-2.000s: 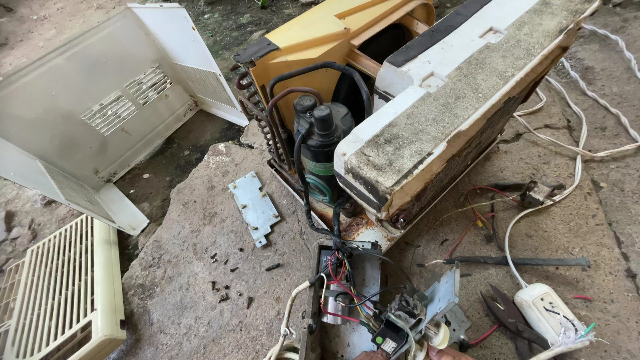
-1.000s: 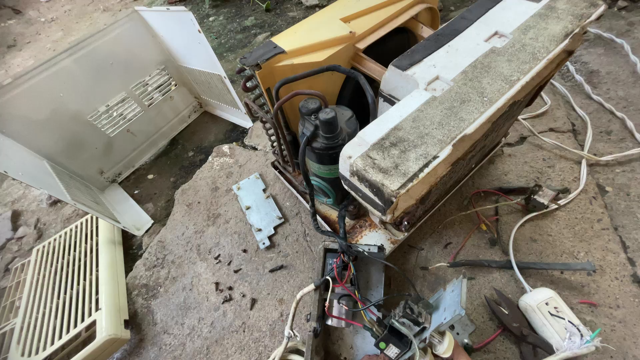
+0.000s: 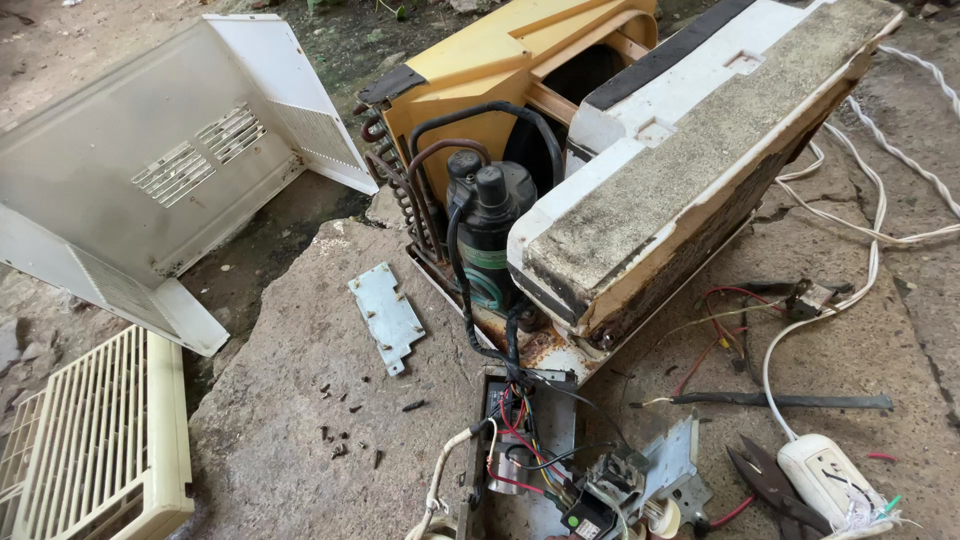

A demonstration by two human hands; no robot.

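At the bottom edge, only slivers of fingers show: my left hand [image 3: 559, 537] by a small black relay-like part [image 3: 589, 517], my right hand [image 3: 684, 531] by a cream round knob [image 3: 663, 517]. Their grip is hidden below the frame. These parts sit with a bent metal bracket [image 3: 671, 457] and join coloured wires [image 3: 529, 442] running to an open metal control box [image 3: 555, 397]. A silver cylindrical capacitor [image 3: 508, 469] lies in the box. Behind stands a stripped window air conditioner with a black compressor [image 3: 491, 202], a yellow housing [image 3: 465, 52] and dirty white foam [image 3: 645, 195].
A flat metal plate [image 3: 386, 315] and loose screws [image 3: 339, 450] lie on the concrete. The metal casing [image 3: 150, 150] and slatted front grille [image 3: 97, 442] are at left. Pliers [image 3: 772, 480], a white power strip [image 3: 825, 472], a black strip [image 3: 780, 401] and twisted white cord [image 3: 874, 225] are at right.
The fingers at the bottom edge show less than two seconds ago. The bracket and the black part beside it have shifted slightly and turned.
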